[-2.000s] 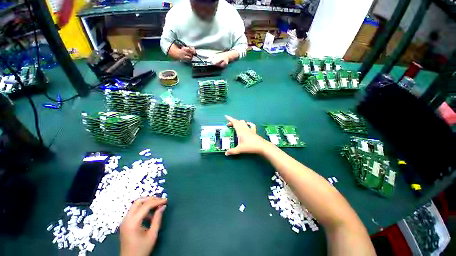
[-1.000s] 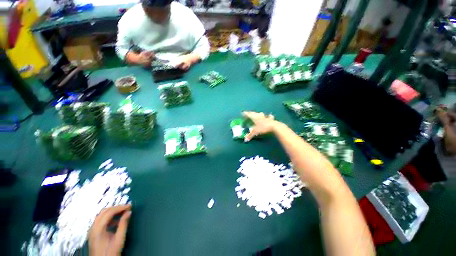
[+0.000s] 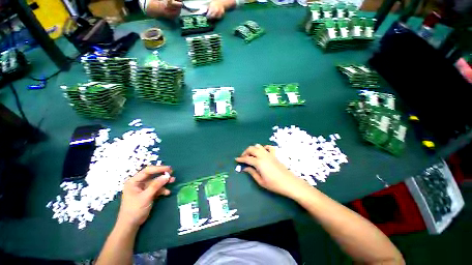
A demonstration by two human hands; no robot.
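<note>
A green PCB panel (image 3: 218,203) with two white rectangles lies flat on the mat near the edge, between my hands. My left hand (image 3: 142,192) is left of it, at the edge of the left heap of small white parts (image 3: 116,165), with a small white part (image 3: 166,176) pinched at its fingertips. My right hand (image 3: 264,168) is low over the mat, beside the right heap (image 3: 308,152). Its fingers are apart, and a single loose white part (image 3: 238,168) is at its fingertips, seemingly on the mat.
A low panel stack (image 3: 214,103) and another panel (image 3: 284,95) lie beyond my hands. Taller stacks (image 3: 158,80) stand at left, others (image 3: 380,124) at right. A black phone (image 3: 80,155) is beside the left heap. A person's hands (image 3: 216,9) work opposite.
My right hand has come back from the far panels to the right heap. A panel now lies in front of me. My left hand has moved off the heap's edge, nearer this panel.
</note>
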